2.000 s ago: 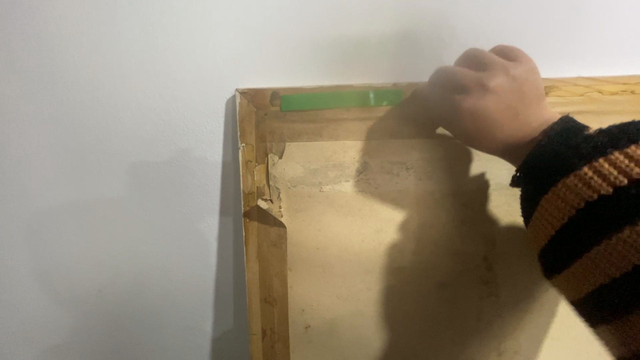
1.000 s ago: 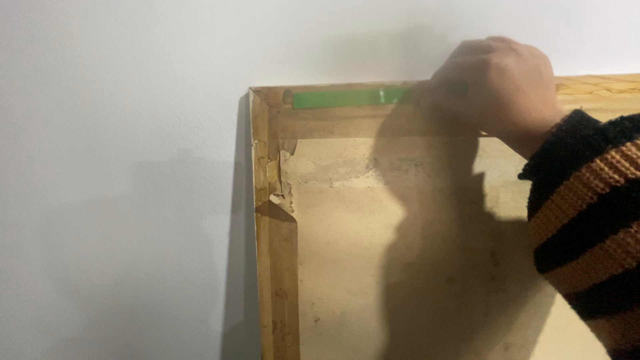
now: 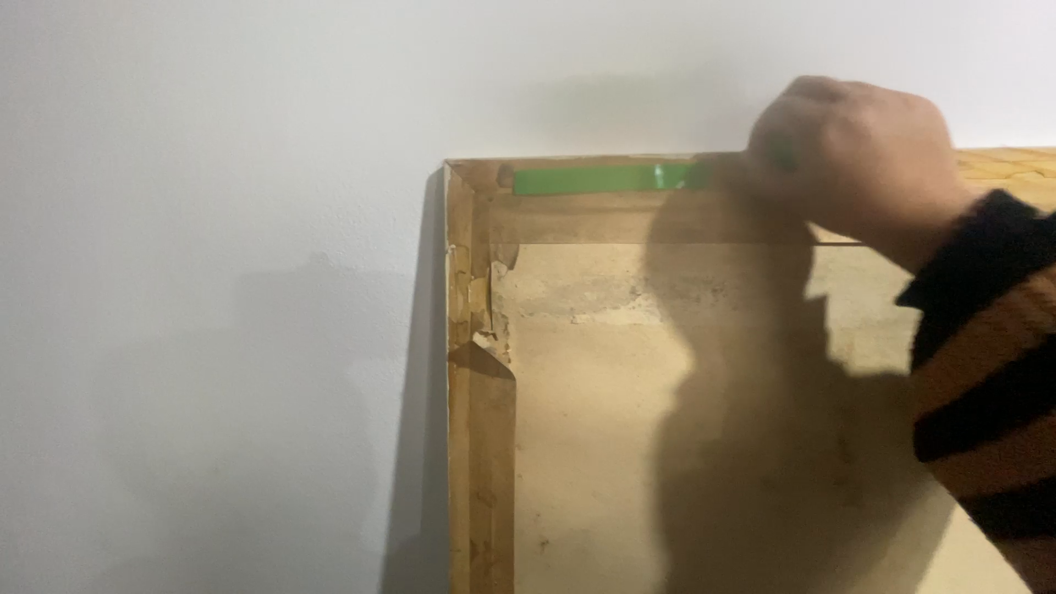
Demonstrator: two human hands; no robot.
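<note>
My right hand (image 3: 850,157) is at the top rail of a wooden frame, its fingers curled closed at the right end of a green tape strip (image 3: 586,179). A bit of green shows between the fingers; the fingertips are largely hidden. The strip lies flat along the top rail (image 3: 569,216), near the upper left corner. The frame, which looks like the back of a stretched canvas (image 3: 594,429), stands against a wall. My left hand is out of view.
The pale wall (image 3: 206,206) rises behind and to the left of the frame. Torn, peeling material (image 3: 495,338) sticks out along the inner left side. A shadow of the hand and arm falls over the canvas back.
The view has shifted a little, so the frame sits farther right. My right hand has stayed at the strip's right end, and green now shows more plainly between its fingers.
</note>
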